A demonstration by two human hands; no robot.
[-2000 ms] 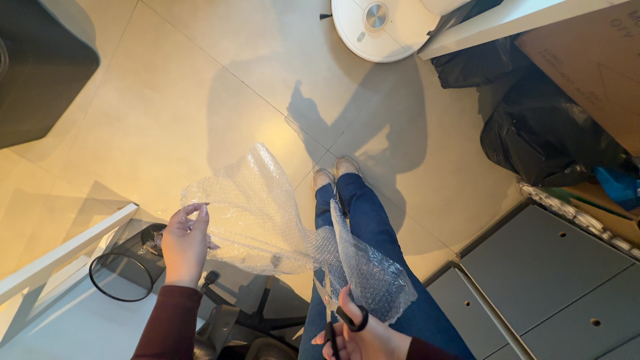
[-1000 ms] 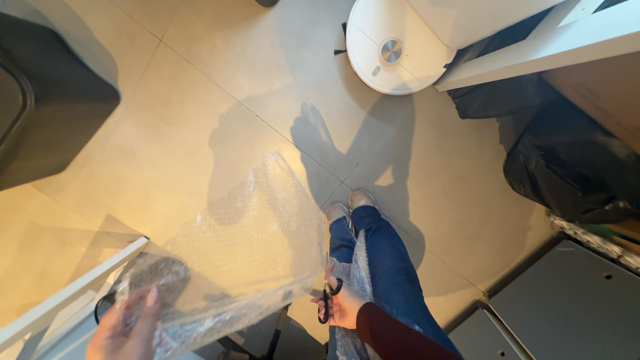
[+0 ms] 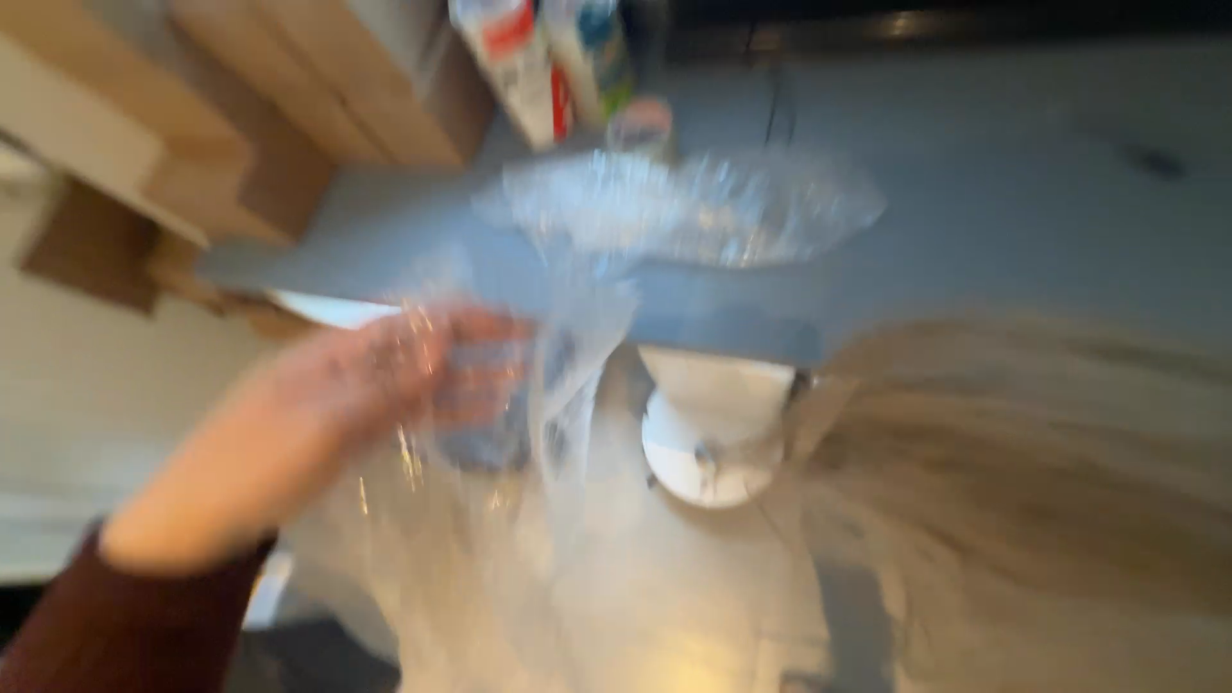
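The head view is strongly blurred. My left hand (image 3: 414,366) reaches in from the lower left, its fingers spread against or behind clear bubble wrap (image 3: 568,366); whether it grips the wrap cannot be told. More crumpled clear plastic (image 3: 693,212) lies across the grey tabletop (image 3: 962,192), above and to the right of the hand. My right hand and the scissors are out of view.
Cardboard boxes (image 3: 318,87) stand at the upper left. Several containers, one white and red (image 3: 520,77), stand behind the plastic. Below the table edge is a white round robot vacuum (image 3: 712,452). Long hair (image 3: 1039,462) blurs across the right.
The view has swung from the floor and legs to a tabletop. The right hand and the scissors, seen earlier, have left view. My left hand is now beside the table edge.
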